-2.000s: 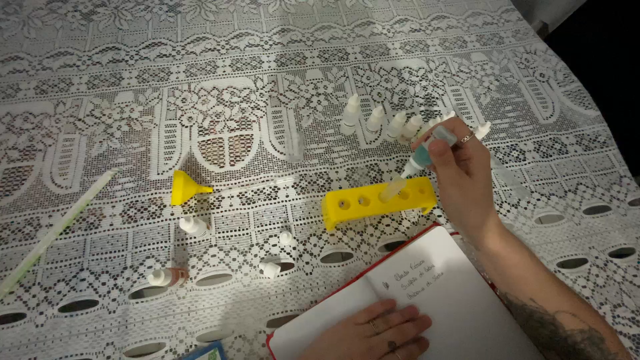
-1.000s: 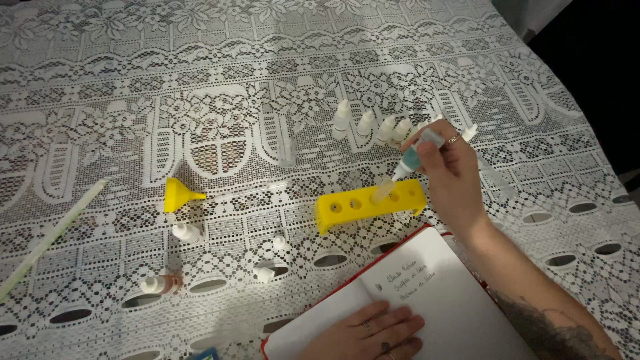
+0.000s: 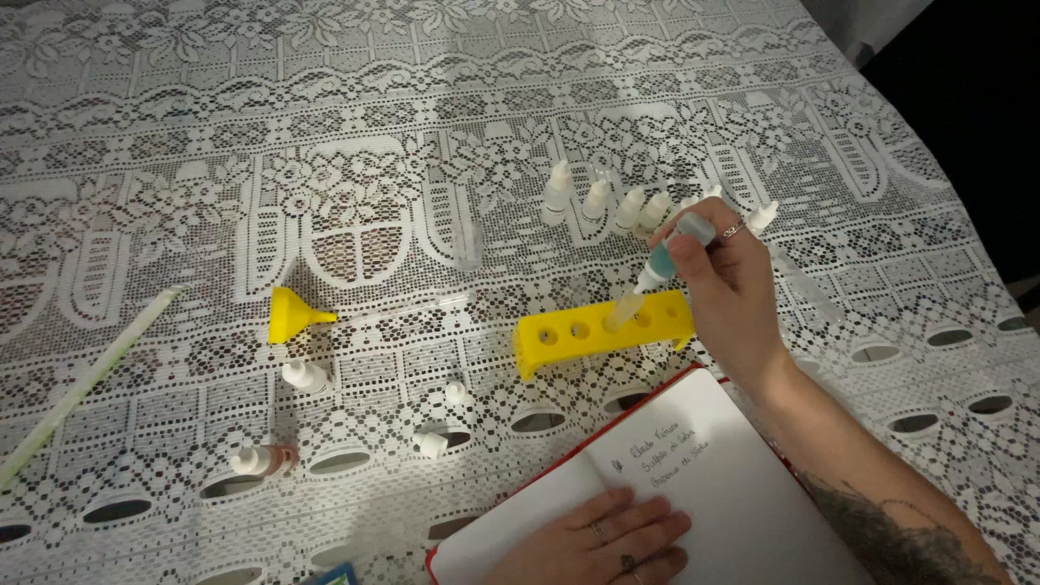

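My right hand (image 3: 727,284) grips a dropper bottle of blue liquid (image 3: 662,264), tilted with its nozzle pointing down to the left. The nozzle is at the mouth of a clear test tube (image 3: 624,311), which stands in a middle hole of a yellow test tube rack (image 3: 561,343). Whether a drop falls cannot be told. Flat on the pages of an open notebook (image 3: 715,487) with a red cover and handwriting lies my left hand (image 3: 605,544), its fingers slightly apart, holding nothing.
Several white-capped dropper bottles (image 3: 557,195) stand behind the rack. On the left are a yellow funnel (image 3: 291,315), a small white bottle (image 3: 307,377), a bottle with reddish liquid (image 3: 268,461), two white caps (image 3: 431,444) and a pale green strip (image 3: 93,378). White lace tablecloth (image 3: 366,106) lies underneath.
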